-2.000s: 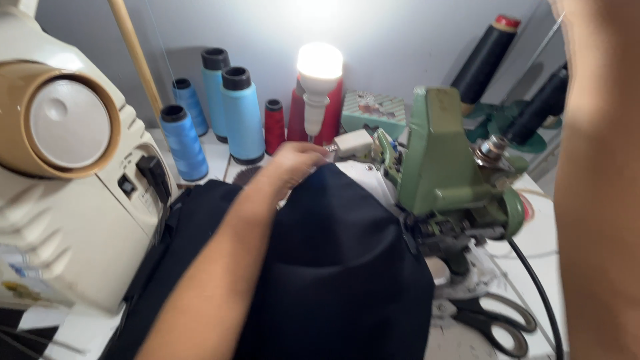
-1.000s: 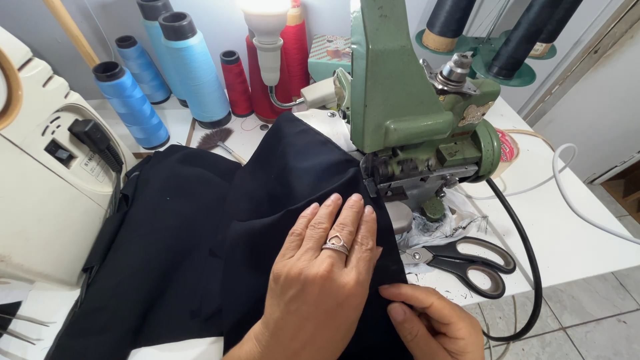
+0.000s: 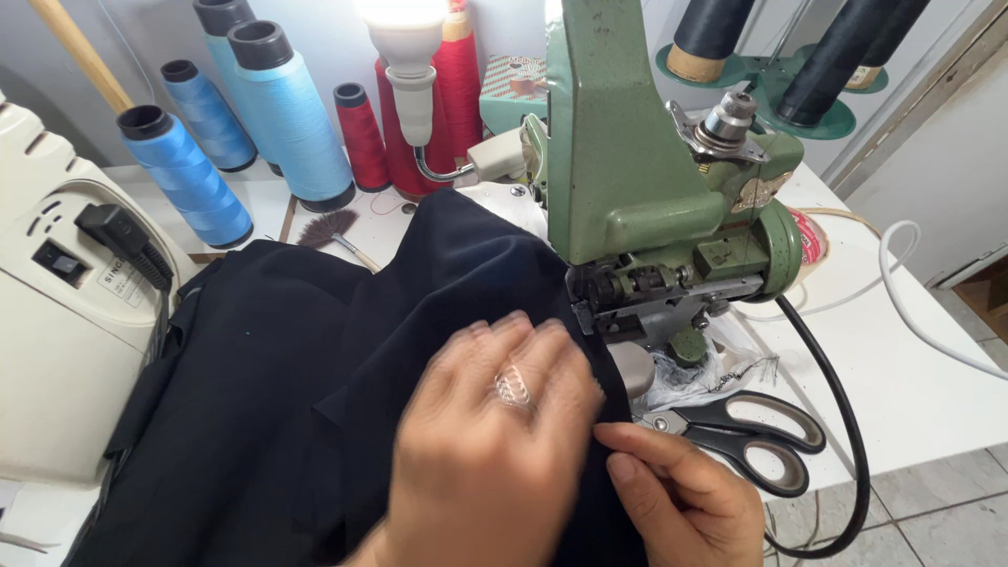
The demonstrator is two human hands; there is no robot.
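Observation:
Dark navy fabric (image 3: 260, 378) lies across the table, its right edge running under the needle area of a green overlock sewing machine (image 3: 622, 157). My left hand (image 3: 496, 417), blurred and wearing rings, rests over the fabric just before the machine; its fingertips are bent and whether they grip cloth is unclear. Lower right, my right hand (image 3: 685, 496) pinches the fabric's right edge between thumb and forefinger. Black-handled scissors (image 3: 748, 441) lie on the table right of the cloth, close to my right hand.
A cream Singer machine (image 3: 63, 331) stands at left. Behind are blue thread cones (image 3: 295, 118), red cones (image 3: 362, 138), a lit lamp (image 3: 405, 47) and a brush (image 3: 339, 236). A black cable (image 3: 850, 409) loops at right beside a plastic bag (image 3: 693, 374). Dark thread cones (image 3: 835, 63) stand behind.
Two seconds ago a hand reached to the lamp area behind the cloth; both hands are now at the fabric's right edge. Since one second ago, the left hand's fingers have bent. The view has shifted.

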